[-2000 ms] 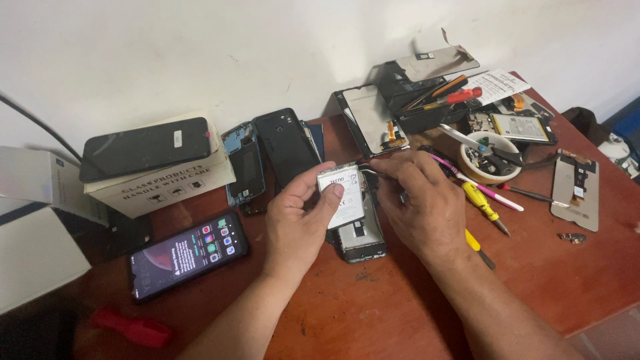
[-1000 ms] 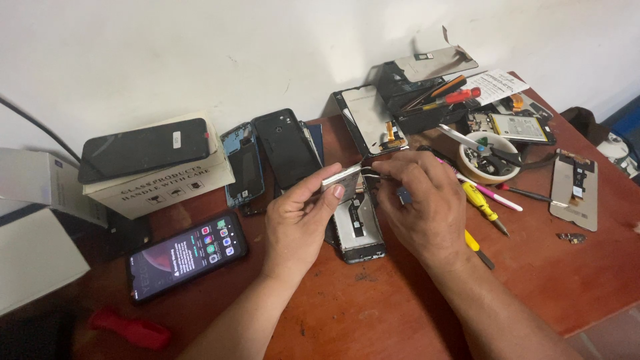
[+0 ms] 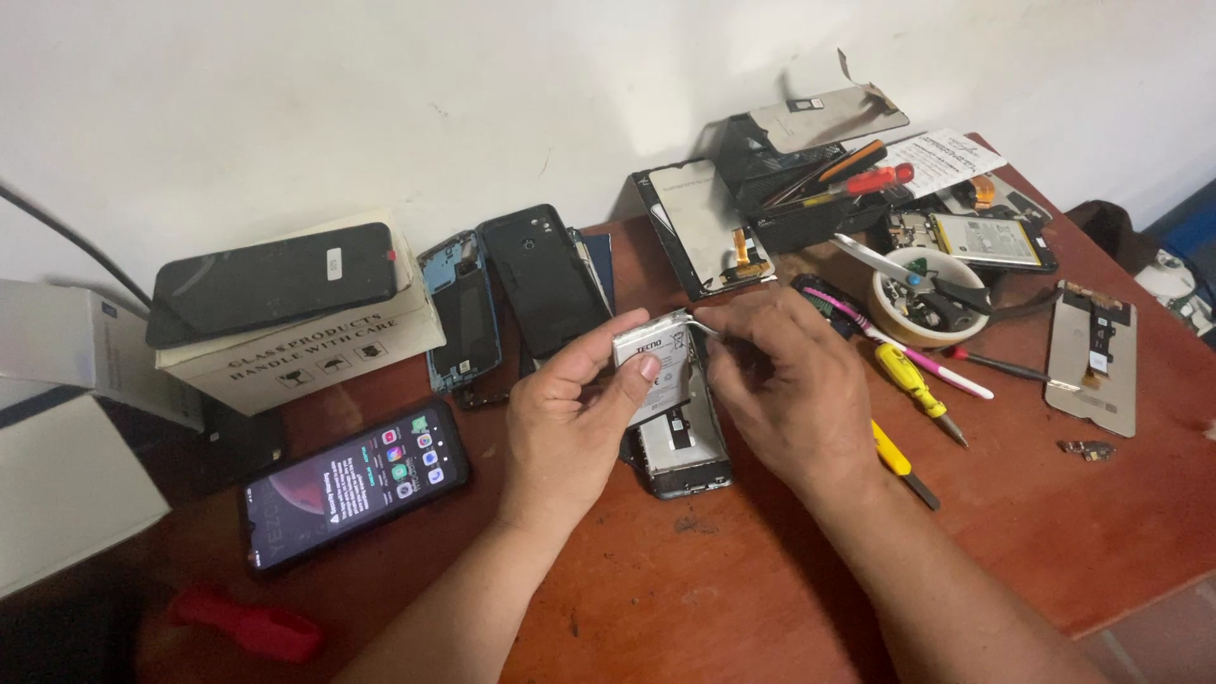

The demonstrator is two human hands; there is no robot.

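My left hand (image 3: 579, 408) holds a white phone battery (image 3: 660, 372) by its left side, thumb across the printed face, which is turned toward me. At the battery's top right corner, my right hand (image 3: 784, 375) pinches a thin metal tool, seemingly tweezers (image 3: 701, 326), whose tip meets the battery's top edge. Most of the tool is hidden by the fingers. Below the battery lies an opened phone frame (image 3: 686, 454) with a silver inner plate, partly covered by the battery and my right hand.
A lit phone (image 3: 356, 489) and a red tool handle (image 3: 245, 622) lie left. A carton (image 3: 304, 356) bears a dark screen (image 3: 271, 283). Right are a cup of parts (image 3: 926, 328), a yellow screwdriver (image 3: 917, 389), a pink-and-white brush (image 3: 902, 350), a yellow-handled blade (image 3: 902, 461) and a loose display (image 3: 1092, 366).
The battery was tilted edge-on one second ago; now its printed face shows again. Both hands stay in nearly the same place, the metal tool still at the battery's top edge.
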